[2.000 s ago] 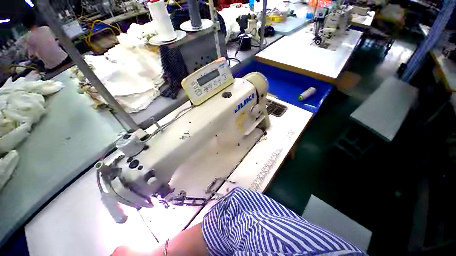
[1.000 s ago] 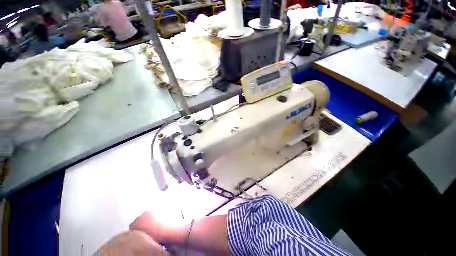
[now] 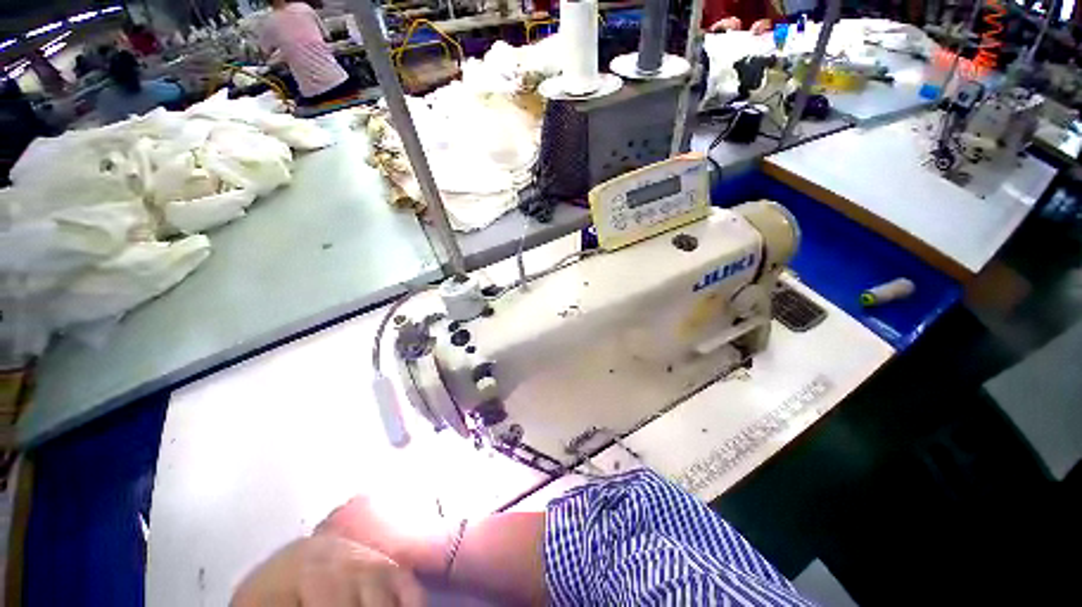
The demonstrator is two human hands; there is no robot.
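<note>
A cream sewing machine (image 3: 593, 320) marked JUKI stands on the white table (image 3: 273, 403). Its needle area (image 3: 481, 429) is brightly lit by the small pale lamp (image 3: 389, 411) at its left end. My right hand (image 3: 362, 522) rests on the table in front of the needle area, with the striped sleeve coming from the lower right; glare washes out part of it. My left hand (image 3: 326, 576) lies at the bottom edge, in front of and overlapping my right hand, slightly blurred and cut off. No cloth shows in either hand, and their fingers are not clear.
A control panel (image 3: 649, 202) stands above the machine head. Thread cones (image 3: 579, 48) stand behind. Cream cloth pieces (image 3: 154, 190) lie heaped on the grey-green bench (image 3: 279, 267) at left. A thread spool (image 3: 888, 292) lies in the blue tray (image 3: 831, 249) at right. A person (image 3: 306, 50) sits far back.
The view has swung left, so the machine sits further right in the picture. My left hand has come into view at the bottom, beside my right hand.
</note>
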